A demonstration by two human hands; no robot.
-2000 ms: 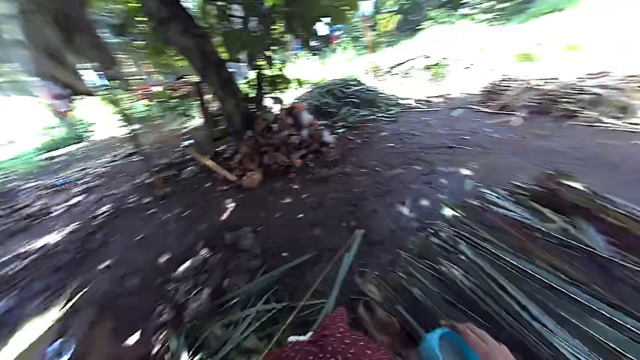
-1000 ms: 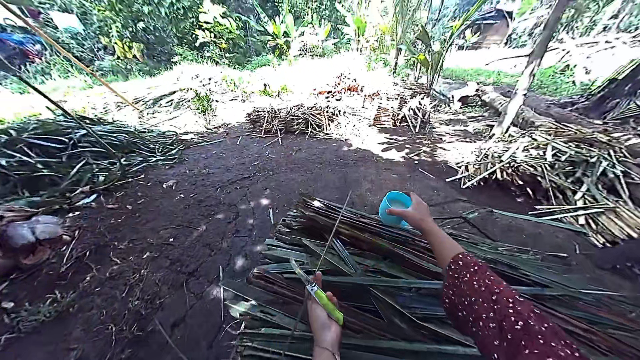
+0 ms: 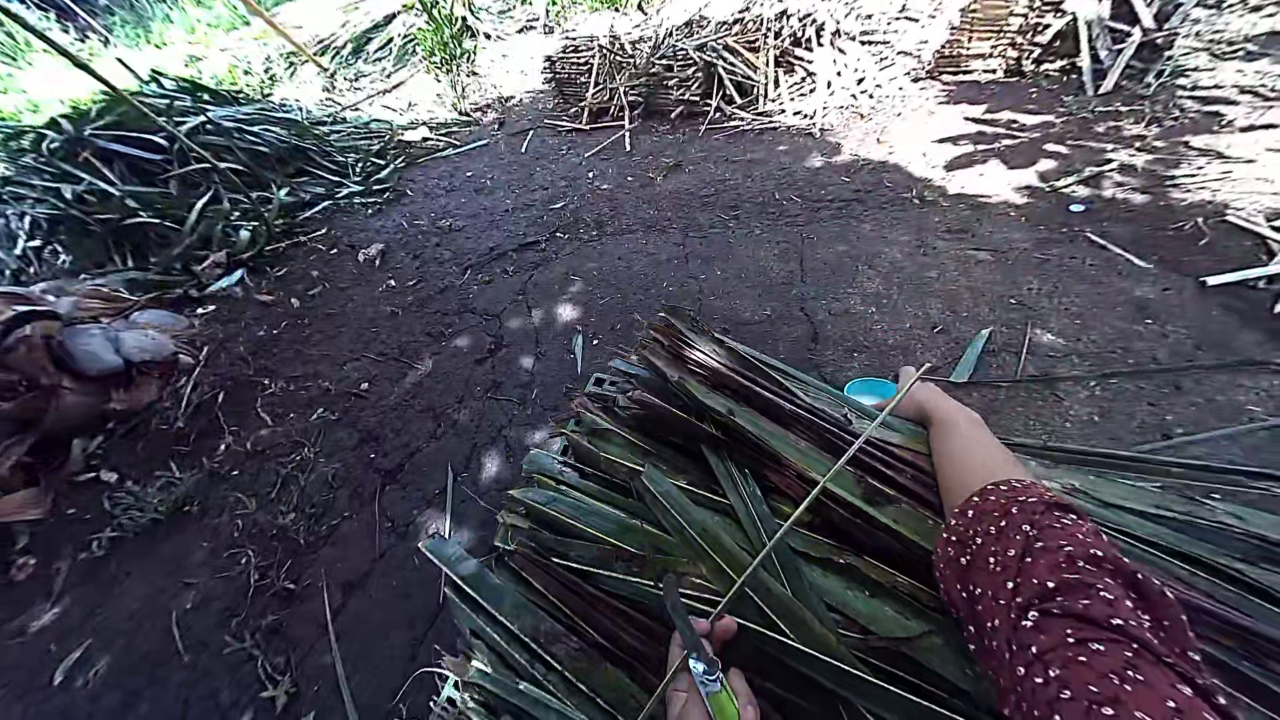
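My left hand, at the bottom centre, is closed round a knife with a green handle, its blade pointing up. A thin leaf midrib runs from that hand up to the right, over the pile of long palm leaflets. At the pile's far edge, my right hand holds a light blue cup low, near the ground. Its fingers are partly hidden. A dark red patterned sleeve covers the right arm.
Heaped green leaves lie at the upper left, above coconut husks. Stacked dry sticks stand at the back, with another stack to their right. Loose sticks lie at the right edge, on dark soil.
The cup, held above the leaf pile a second ago, is now low at its far edge with my right hand. My left hand keeps the knife. The view has tilted down.
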